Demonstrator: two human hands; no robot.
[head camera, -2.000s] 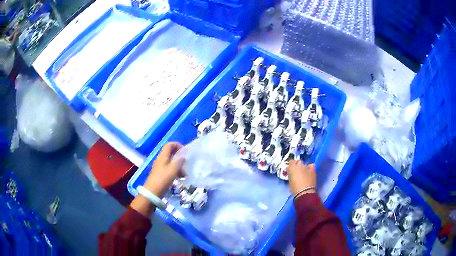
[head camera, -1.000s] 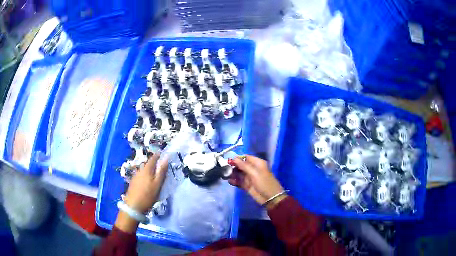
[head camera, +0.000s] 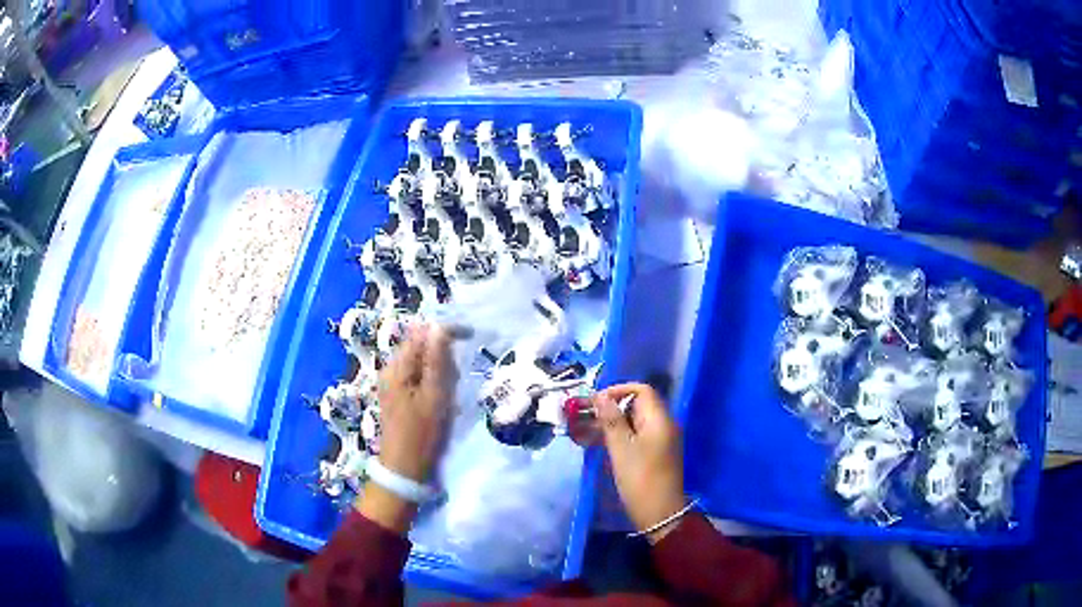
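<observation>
My right hand (head camera: 644, 457) pinches a white model scooter (head camera: 522, 397) by its red rear end, above the near part of the blue supply tray (head camera: 275, 474). The scooter is tilted, with its dark underside showing. My left hand (head camera: 415, 397) is blurred, left of the scooter. Hazy clear film (head camera: 504, 296) lies beside its fingertips; I cannot tell whether they grip it. More film bags (head camera: 504, 510) lie in the near end of the tray. Bare scooters (head camera: 475, 231) stand in tight rows behind and to the left.
A blue packing tray (head camera: 742, 457) with several bagged scooters (head camera: 878, 385) is at the right. White-lined trays (head camera: 220, 356) with tiny bits are at the left. Crumpled film (head camera: 819, 119), a ribbed clear stack (head camera: 581, 36) and stacked blue trays (head camera: 973, 119) are behind. A red block (head camera: 231, 498) is at lower left.
Since the earliest frame, my right hand has lifted a scooter from the rows and the view has swung right. In the last second the scooter has tipped and my left hand has moved off it.
</observation>
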